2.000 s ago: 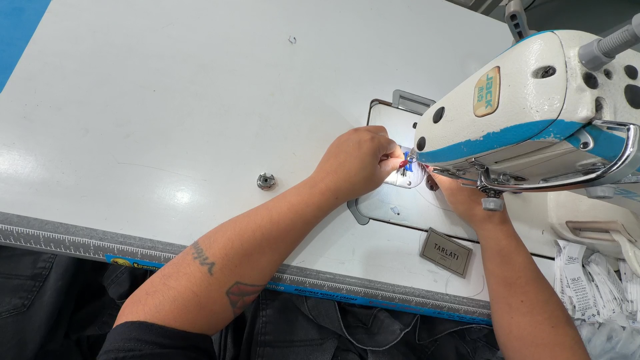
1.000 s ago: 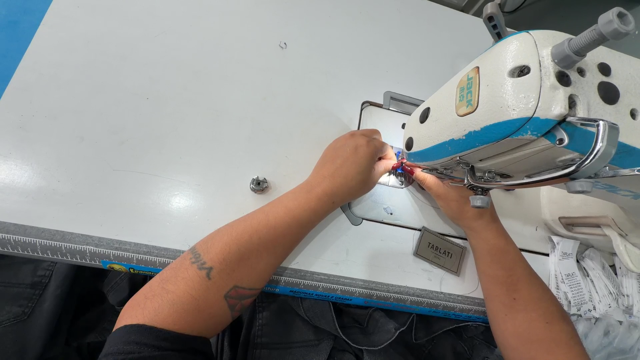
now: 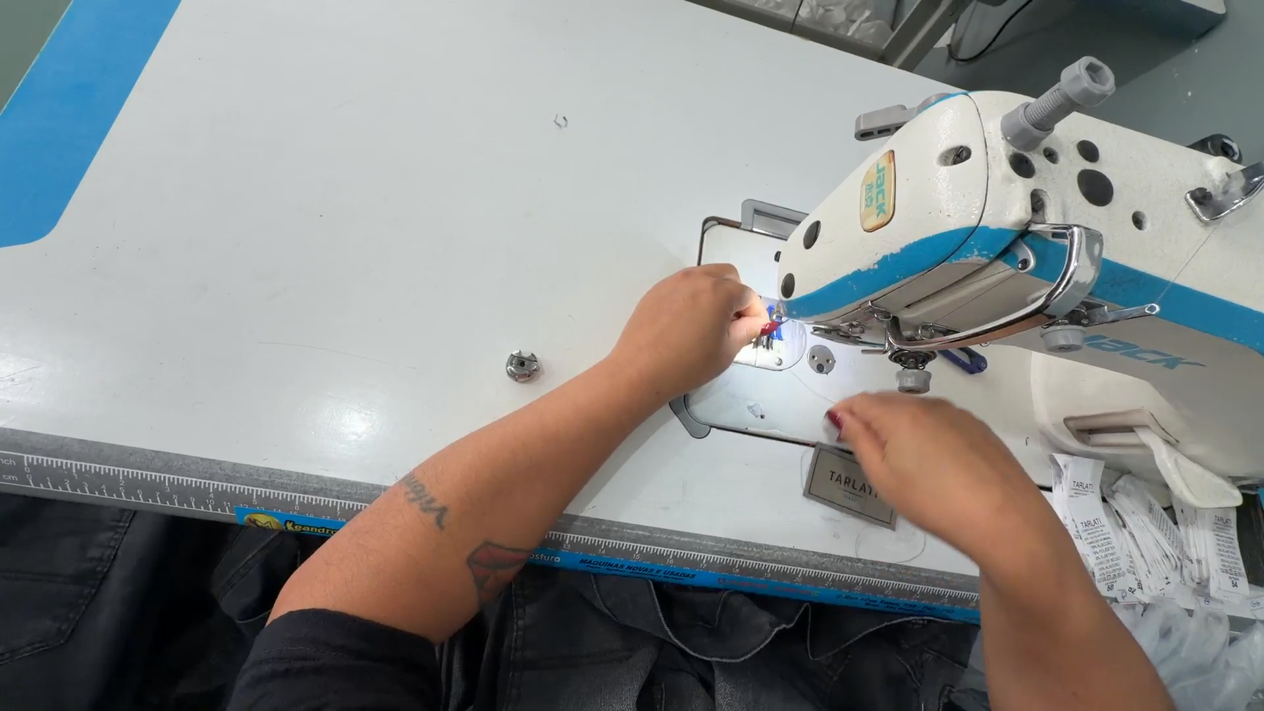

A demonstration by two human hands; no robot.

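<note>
My left hand (image 3: 696,326) is at the lit needle area of a white and blue Jack sewing machine (image 3: 889,227), its thumb and finger pinched together beside the presser foot; what lies between them is too small to tell. My right hand (image 3: 913,454) is over the front of the metal bed plate (image 3: 721,400), thumb and finger close together, with a faint thread near the fingertips. Whether it grips the thread cannot be told. Just below that hand lies a grey fabric label (image 3: 839,486), partly covered by it. A metal bobbin case (image 3: 522,366) sits on the white table to the left.
A ruler strip (image 3: 395,504) runs along the front edge of the table (image 3: 326,247). Dark denim garments (image 3: 691,642) lie below that edge. White printed care labels (image 3: 1096,523) are bunched at the right. A small bent scrap (image 3: 561,121) lies on the tabletop.
My right hand has moved from beside the needle toward the front edge, away from my left hand. My left hand has stayed by the needle. The view has shifted slightly.
</note>
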